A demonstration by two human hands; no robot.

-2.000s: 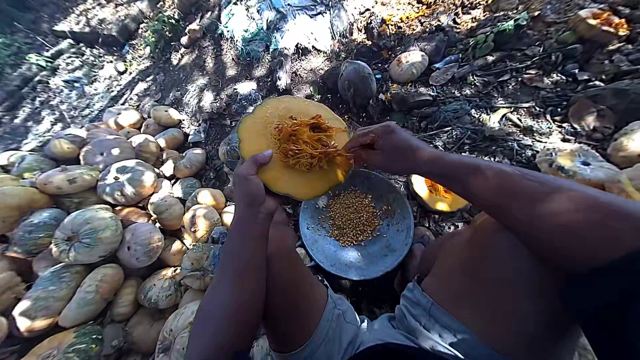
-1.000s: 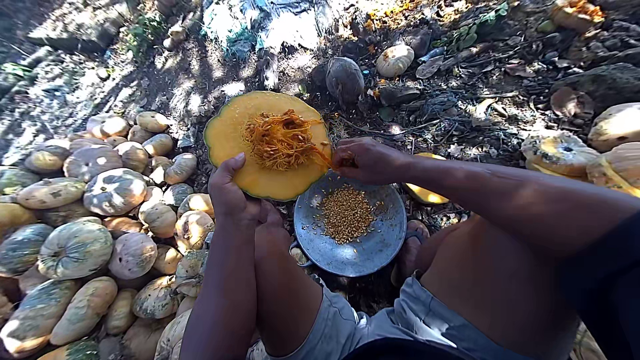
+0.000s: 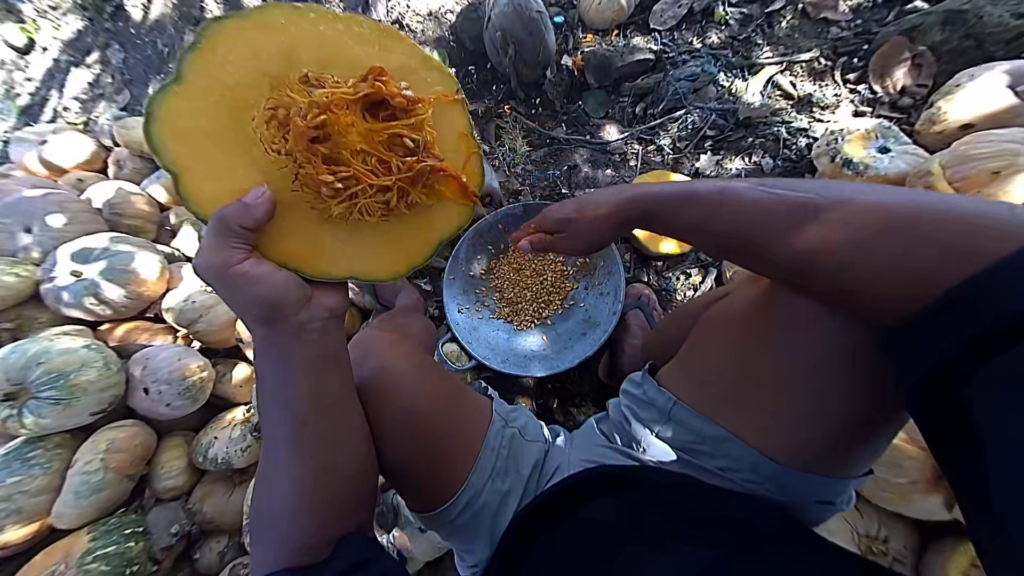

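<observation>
My left hand [image 3: 260, 268] grips the lower left edge of a halved pumpkin [image 3: 216, 120], its yellow cut face turned up toward me. Orange stringy pulp with seeds [image 3: 360, 144] fills its middle, and some strands hang toward the right rim. My right hand [image 3: 572, 228] is over the upper right of a round metal pan [image 3: 544, 356], its fingertips close to a heap of pumpkin seeds [image 3: 528, 288]. Its fingers are bent together, and whether they hold anything is hidden. The pan rests between my feet, one loop handle at its lower left.
A large pile of whole pumpkins [image 3: 104, 276] lies to the left. More pumpkins [image 3: 972, 104] lie at the right. A cut pumpkin piece [image 3: 660, 240] sits behind my right forearm. Beyond the pan are a dark rounded object [image 3: 520, 40], dry leaves and twigs on the ground.
My right hand has left the pulp of the pumpkin half and moved down over the pan. My left hand still holds the pumpkin half.
</observation>
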